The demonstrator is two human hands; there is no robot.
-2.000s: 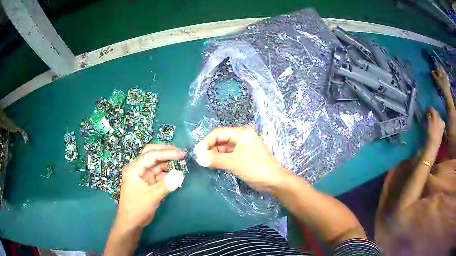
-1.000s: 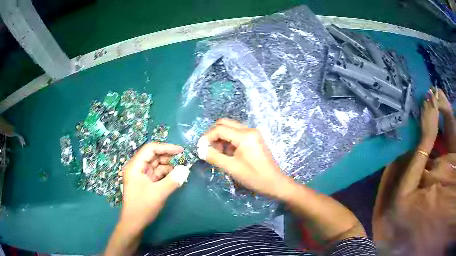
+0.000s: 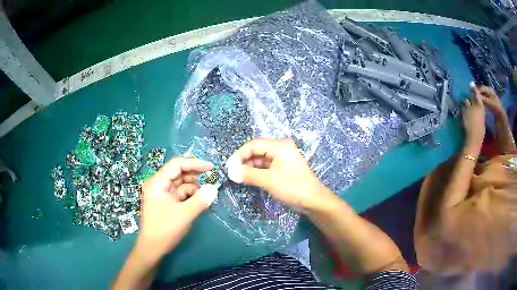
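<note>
My left hand holds a small green circuit board between its thumb and fingers; the thumb wears a white finger cot. My right hand pinches with thumb and forefinger, a white cot at its tip, right beside the board. A tiny dark piece seems to be between the two hands, too small to tell clearly. The open clear bag with many tiny grey-black parts lies just beyond my hands. The loose pile of circuit boards lies to the left.
Long grey plastic housings are piled right of the bag. Another person's hands work at the far right near dark parts. A pale rail runs along the bench's far edge. The mat is green-blue.
The view has shifted, so the bag, piles and housings appear further left. My hands keep nearly the same pose at the board. The other person's hands have moved up.
</note>
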